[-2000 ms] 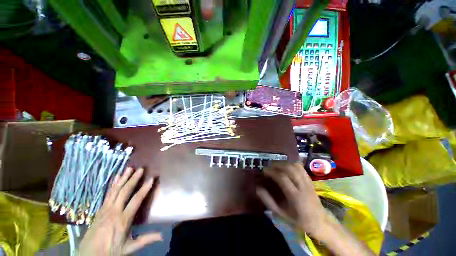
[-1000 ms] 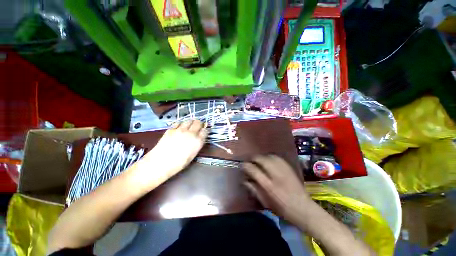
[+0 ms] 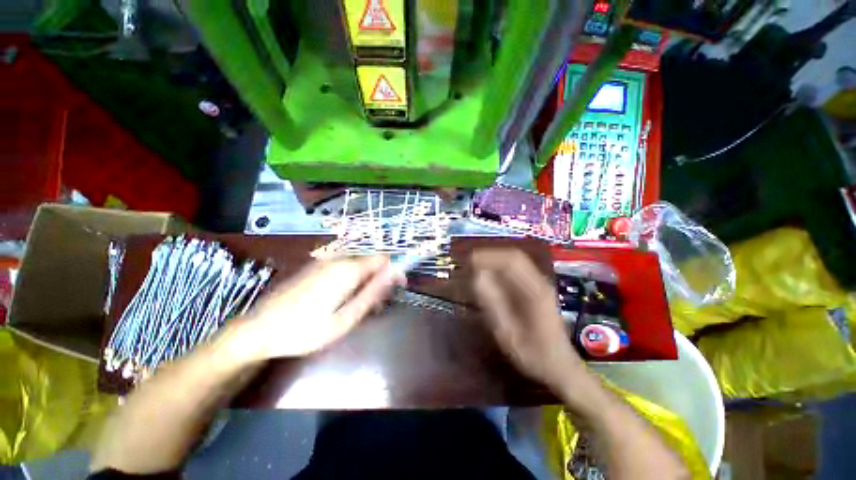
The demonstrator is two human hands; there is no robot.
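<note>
My left hand (image 3: 328, 305) is over the middle of the dark red-brown work board (image 3: 328, 380), blurred, with its fingertips beside the near edge of the moulded cables. My right hand (image 3: 512, 295) is over the board's right part, also blurred, with fingers bent. The silver holder bar (image 3: 427, 301) lies on the board between the hands, partly hidden by my left hand. The white moulded cables (image 3: 394, 225) lie crisscross at the press edge. Whether either hand grips anything cannot be told. A pile of grey-white cables (image 3: 183, 300) lies on the board at left.
The green moulding machine (image 3: 394, 155) stands ahead, with a purple patterned rectangle (image 3: 521, 210) beside the cables. A red parts bin (image 3: 648, 323), a white bucket (image 3: 709, 384) and a control panel (image 3: 601, 141) are at right. An open cardboard box (image 3: 66, 281) is at left.
My left hand has moved from the cable pile to the middle of the board, and over the last second slightly back from the moulded cables. My right hand has shifted up and inward. The view has shifted.
</note>
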